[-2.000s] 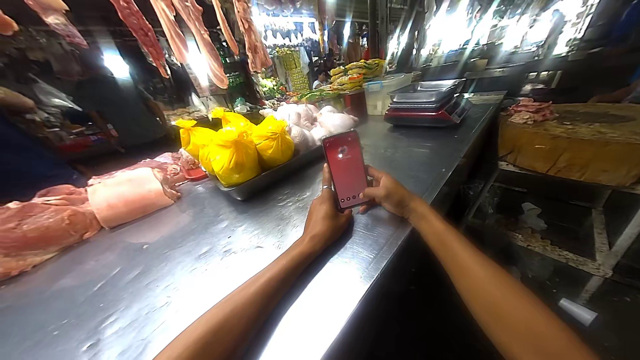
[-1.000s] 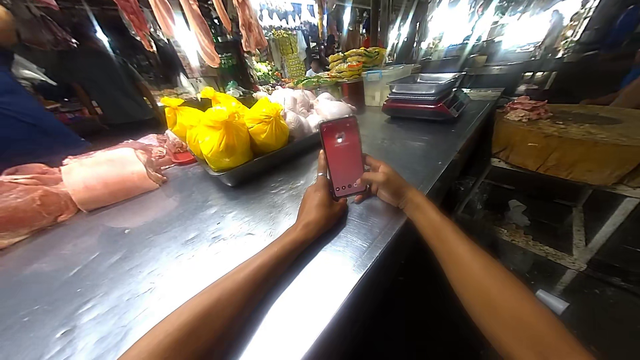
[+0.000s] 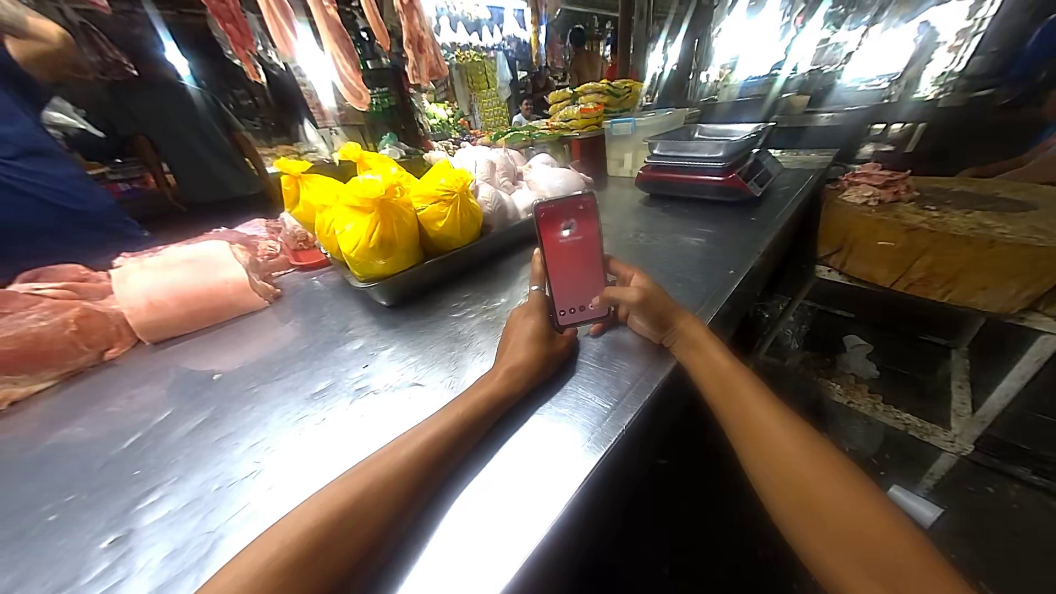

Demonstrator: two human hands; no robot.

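Observation:
A smartphone (image 3: 571,260) with a reddish screen stands upright over the metal counter (image 3: 330,412), near its right edge. My left hand (image 3: 538,334), with a ring on one finger, grips the phone from its left and lower side. At the lower right of the phone is my right hand (image 3: 639,301), its fingers bent against the phone's edge and the bottom of the screen. Behind the phone, a metal tray (image 3: 429,279) bears several knotted yellow plastic bags (image 3: 375,223) and pale whole chickens (image 3: 495,177).
Raw pork slabs (image 3: 194,289) lie at the left, beside a red dish (image 3: 308,258). A red weighing scale (image 3: 701,169) and a plastic container (image 3: 631,140) stand farther back. A chopping block (image 3: 940,239) bears meat scraps at the right. Meat (image 3: 334,54) hangs above; people stand behind.
My hands keep hold of the phone throughout. At the far left, a person in blue shows more than two seconds ago.

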